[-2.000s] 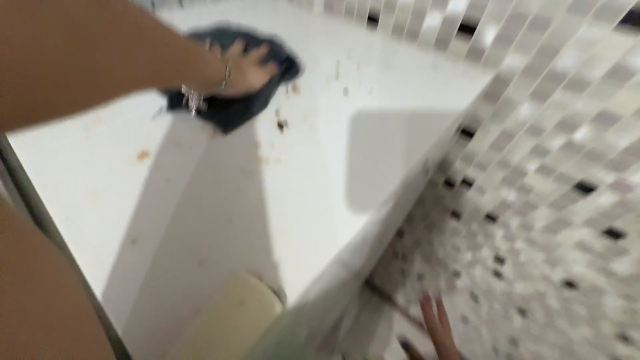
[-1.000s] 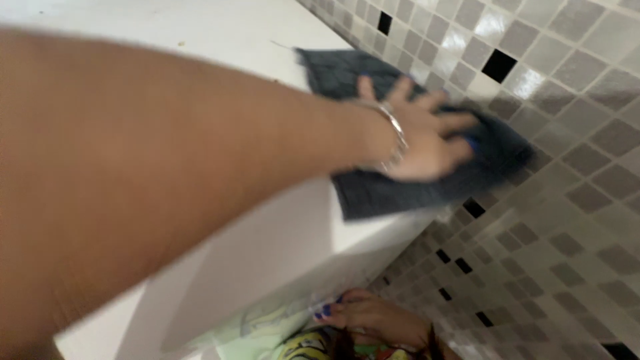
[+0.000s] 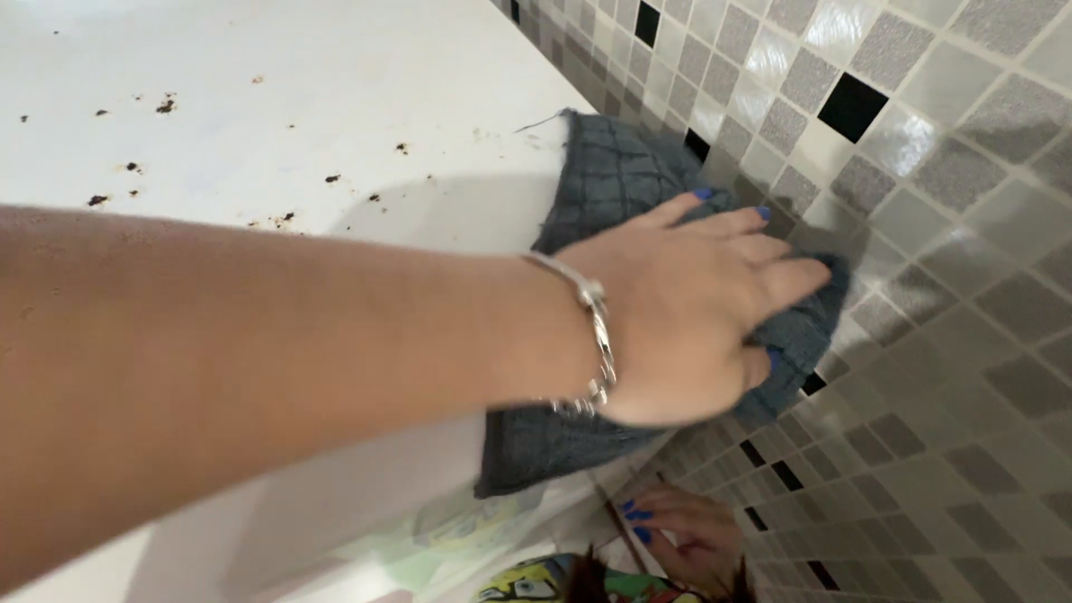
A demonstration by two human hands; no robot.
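Note:
My left hand (image 3: 687, 310), with a silver bracelet at the wrist, reaches in from the left and lies palm down on a dark blue-grey cloth (image 3: 536, 448). Its fingers are spread and slightly bent over the cloth. The cloth covers the corner of a white surface (image 3: 276, 134) and touches the mosaic tile wall (image 3: 913, 218). Dark specks (image 3: 166, 103) with brownish edges are scattered over that surface. Lower down, my right hand (image 3: 691, 532) is beside the tiled wall, fingers bent; whether it holds anything cannot be told. Both hands have blue nails.
The tiled wall runs along the whole right side, close to both hands. The white surface drops at its near edge to a side face bearing a blurred yellow-green picture (image 3: 456, 532). Patterned colourful fabric (image 3: 528, 578) shows at the bottom.
My left hand and the cloth have moved from the far left part of the white surface to its corner at the tiled wall. The view has moved closer to that corner.

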